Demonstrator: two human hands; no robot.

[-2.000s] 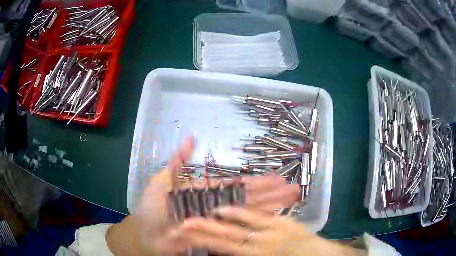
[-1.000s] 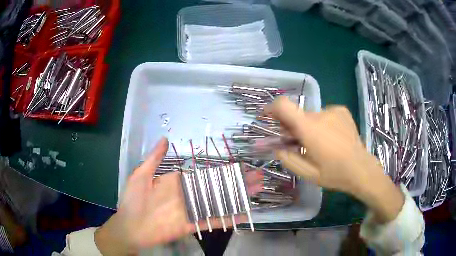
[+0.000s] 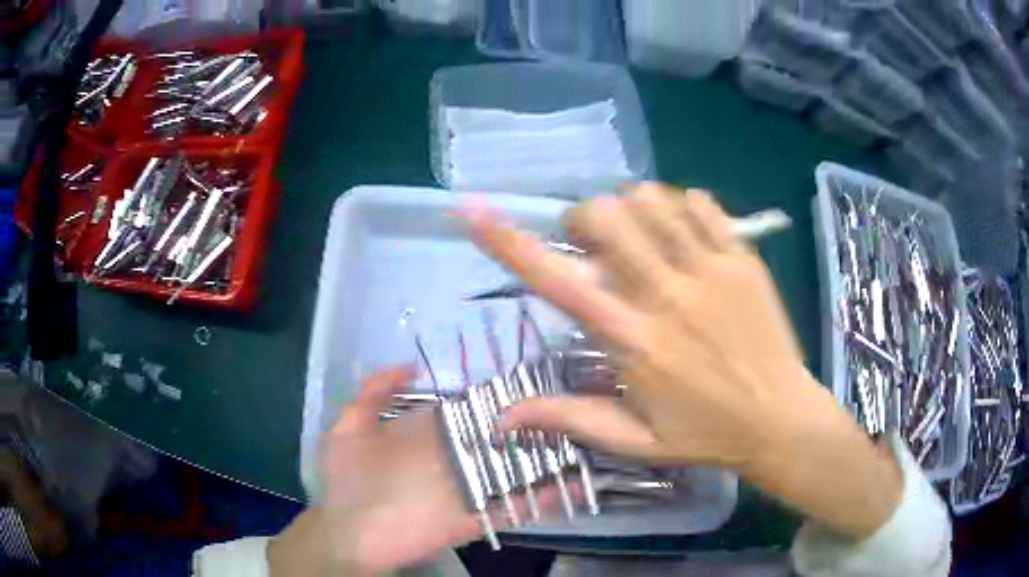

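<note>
My left hand (image 3: pixel 395 485) lies palm up, somewhat blurred, over the near edge of the white tray (image 3: pixel 319 338). It holds a side-by-side row of several silver cylindrical motors (image 3: pixel 513 434), red and dark leads pointing away, pale pins pointing toward me. My right hand (image 3: pixel 688 338) is above the tray's right half, index finger extended, thumb at the row. A thin tool (image 3: pixel 762 223) seems gripped in its curled fingers: a whitish end shows at right and a dark pointed tip at left. The right hand hides most of the loose motors (image 3: pixel 638 485) in the tray.
A clear box (image 3: pixel 536 141) with a white ribbed layer stands beyond the tray. A red divided bin (image 3: pixel 265 214) of metal parts is at left. A translucent tray (image 3: pixel 833 327) heaped with motors is at right, another beside it. Stacked boxes (image 3: pixel 880 90) stand at rear right. Scraps (image 3: pixel 124 372) lie left.
My right hand has moved from the loose motors to above the held row, and a thin pointed tool now shows at it. The left hand still holds the row. The view has shifted slightly.
</note>
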